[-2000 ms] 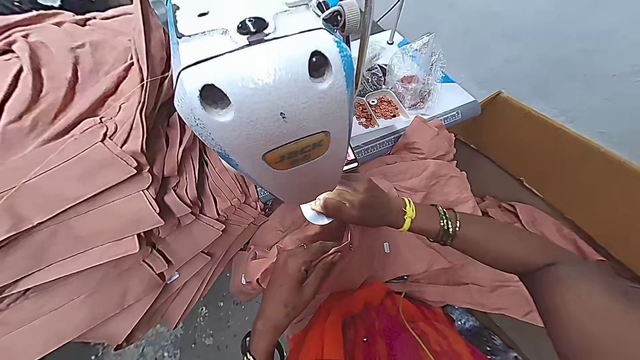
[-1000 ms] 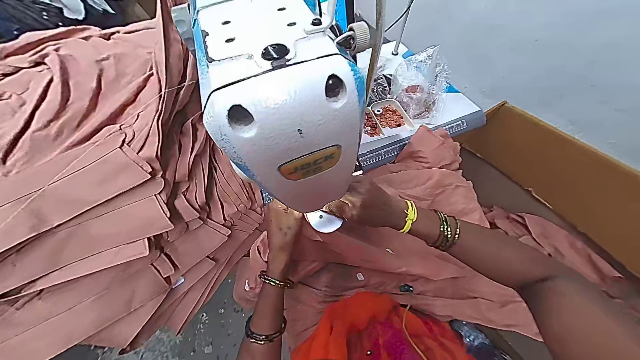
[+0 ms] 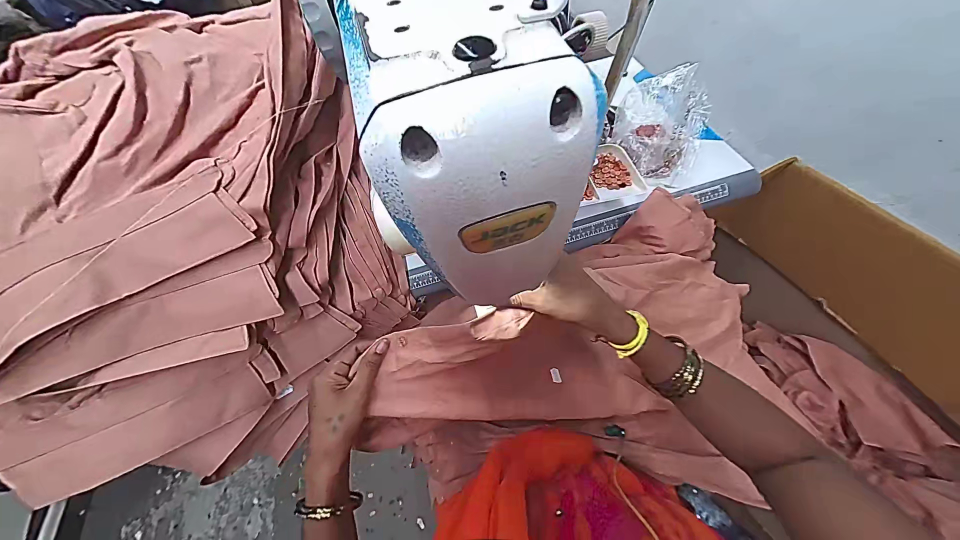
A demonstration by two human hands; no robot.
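A white and blue Jack sewing machine head [image 3: 487,172] stands in the middle, hiding its needle area. Under its lower tip lies a pink cloth garment piece [image 3: 480,375], with a small button near its left upper edge. My left hand [image 3: 345,394] grips the left end of this piece, thumb on top. Right of the machine's tip, my right hand [image 3: 570,300] pinches the cloth's upper edge between thumb and fingers. A small pale tag [image 3: 556,375] lies on the cloth below the right hand.
A large pile of pink cloth pieces [image 3: 135,315] fills the left. Behind the machine are a tray of reddish buttons [image 3: 611,172] and a clear plastic bag [image 3: 664,124]. A brown board edge [image 3: 847,277] bounds the right side, beside more pink cloth [image 3: 847,405].
My left hand has moved left and down from beneath the machine's tip, drawing the cloth's edge out flat. The white disc-like part seen by my right hand earlier is now mostly covered.
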